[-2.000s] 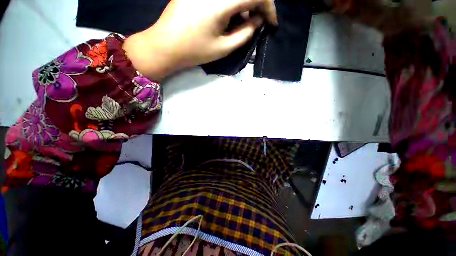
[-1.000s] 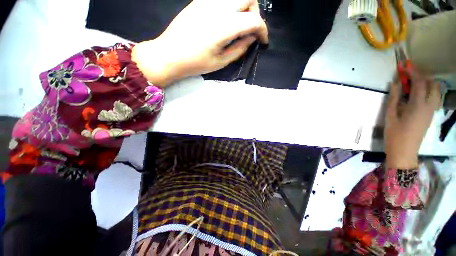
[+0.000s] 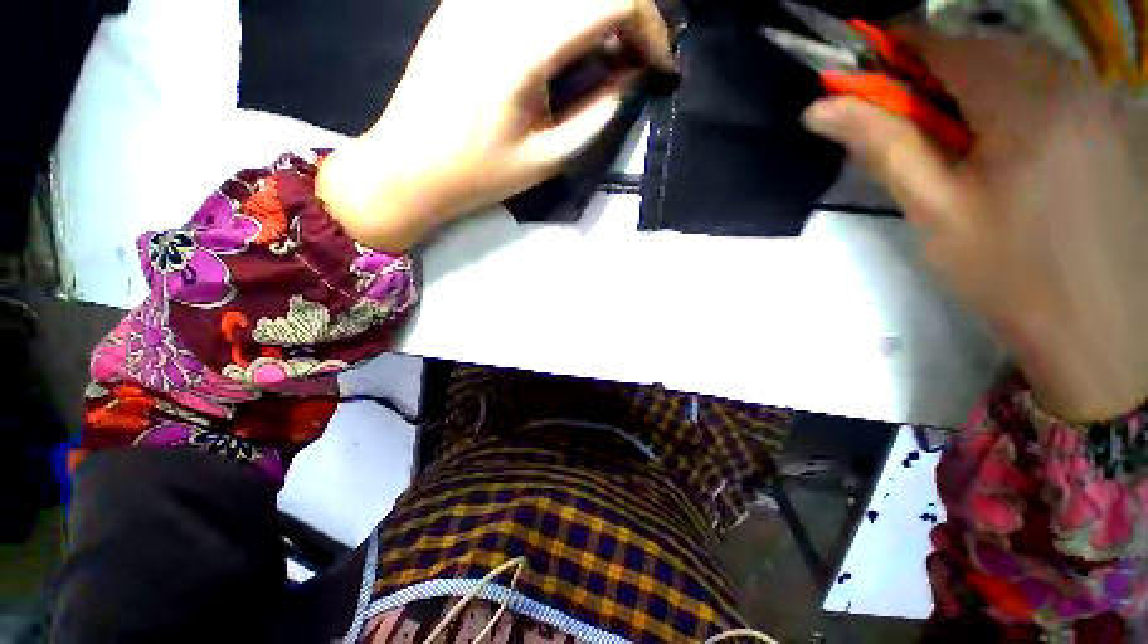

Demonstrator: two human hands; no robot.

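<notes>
A black garment panel [image 3: 743, 138] lies on the white sewing table at the top, with a stitched edge and a gap beside my left fingers. My left hand [image 3: 516, 107] pinches the black cloth at this edge, fingertips at the top centre. My right hand [image 3: 995, 189] holds red-orange thread snips [image 3: 896, 86] at the upper right. Their silver blades are apart, point left and are over the panel, near my left fingertips. The needle area is cut off by the top edge.
Orange-yellow scissors handles [image 3: 1114, 38] and a whitish knob [image 3: 1007, 15] are at the upper right, beyond my right hand. The white table's front edge [image 3: 567, 371] runs above my checked apron [image 3: 554, 516]. A lower shelf [image 3: 881, 554] with black scraps is at right.
My right hand has brought the snips from the right side of the table leftward to the panel. My left hand stays on the cloth, where a gap now shows beside the stitched edge.
</notes>
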